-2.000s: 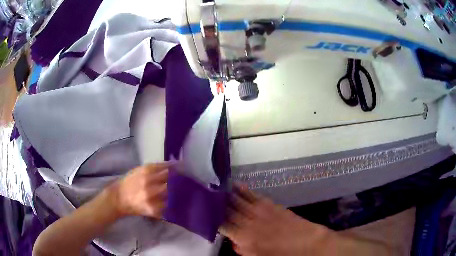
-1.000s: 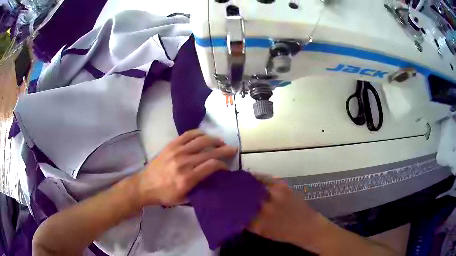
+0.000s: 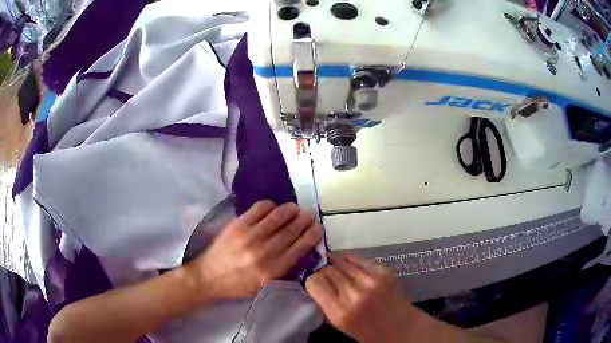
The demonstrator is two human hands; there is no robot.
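Observation:
The purple and pale grey cloth (image 3: 263,164) lies left of the needle, its edge running from the presser foot (image 3: 301,134) towards the wearer. My left hand (image 3: 271,241) lies on the purple cloth with its fingers bent and presses it down near the edge. My right hand (image 3: 352,285) pinches the near end of the cloth edge, right beside my left fingertips. The fingertips hide the part of the cloth between them. The white sewing machine head (image 3: 402,87) stands over the far end of the edge.
Large pale grey panels (image 3: 127,194) are piled at the left. Black-handled scissors (image 3: 480,151) lie on the machine bed right of the needle. A grey measuring strip (image 3: 469,254) runs along the front edge. A dark purple piece (image 3: 94,40) lies at the upper left.
The loose purple flap between my hands has been folded in, and my hands have come closer together at the edge. The pale panels at left have shifted. The camera view has moved slightly.

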